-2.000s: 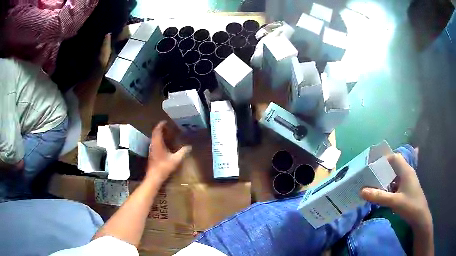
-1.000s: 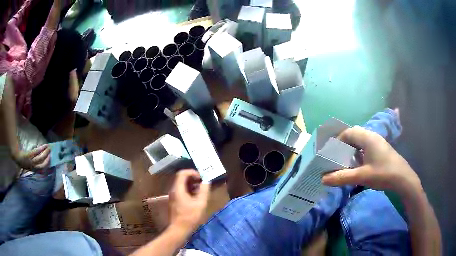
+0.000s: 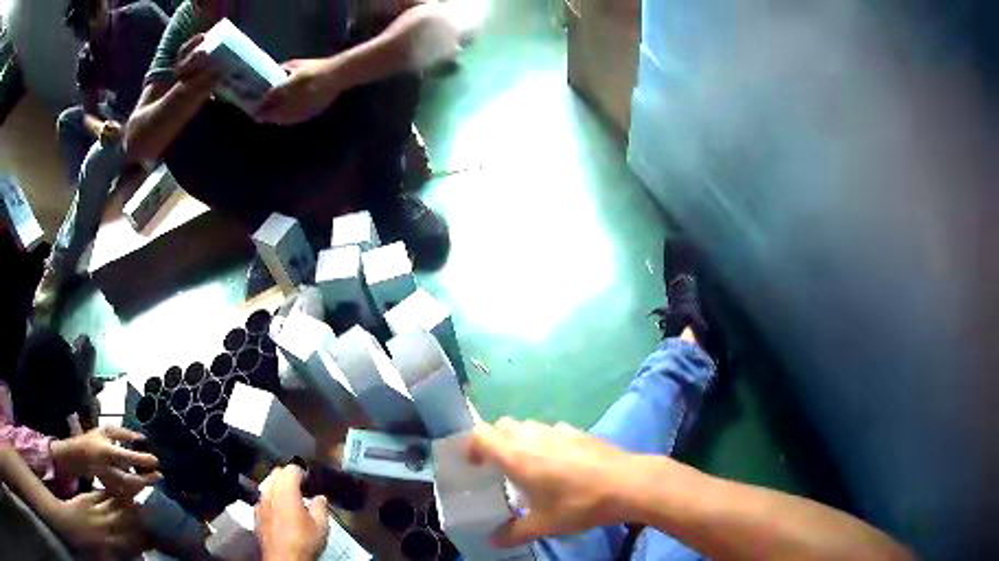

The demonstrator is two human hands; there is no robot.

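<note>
My right hand (image 3: 559,482) grips an upright white retail box (image 3: 469,499) at the lower centre, fingers over its upper end. My left hand (image 3: 289,519) is at the bottom edge, partly cut off, beside a white box (image 3: 232,530); whether it holds anything is hard to tell. A pale blue printed box (image 3: 388,454) lies flat between my hands, its dark product picture facing up. Black tubes (image 3: 397,514) stand below it. More black tubes (image 3: 195,395) cluster upright at the left. Several white boxes (image 3: 362,373) stand upright beyond them.
Another person's hands (image 3: 294,92) hold a white box (image 3: 243,68) at the top. Other hands (image 3: 107,460) are at the lower left. A carton with a pale top (image 3: 153,247) stands at the left. A blue wrapped surface (image 3: 811,219) fills the right, beside green floor (image 3: 526,378).
The view has swung up and right, showing the seated person beyond. My right hand still holds its box, now more upright. My left hand and the tubes sit lower in the picture.
</note>
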